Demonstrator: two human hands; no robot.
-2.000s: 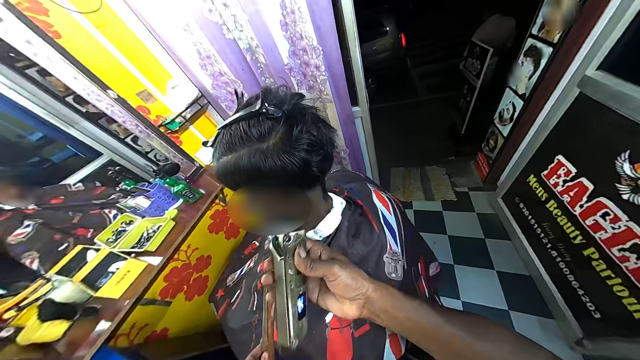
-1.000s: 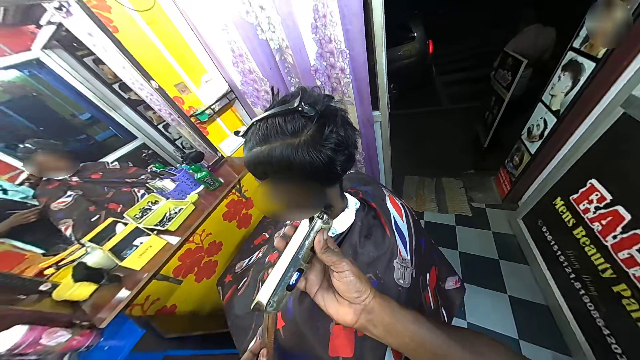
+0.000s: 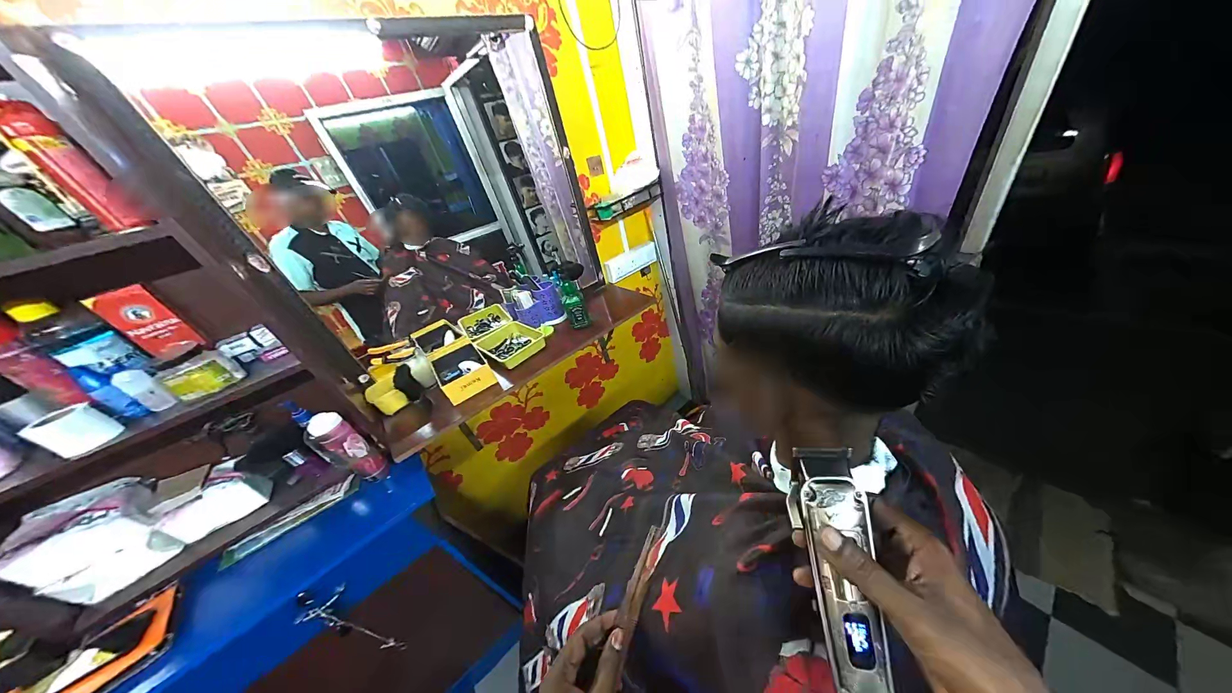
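Note:
My right hand holds a metallic hair clipper upright, its blade end at the neck of a seated person, by a white neck strip. A lit display shows low on the clipper's body. At the bottom centre, my left hand grips a thin brown comb between thumb and fingers, over the dark patterned cape. The person's dark hair is parted along the side, with a black hair clip holding the top section.
At the left, a wooden counter below a mirror bears yellow trays of clips, a purple basket and a green bottle. Shelves with bottles and a blue drawer unit stand nearer. A purple curtain hangs behind the person.
The clipper, slanted across the cape a second ago, is now upright with its blade at the neck. The view has swung left, bringing in the shelves and more of the mirror.

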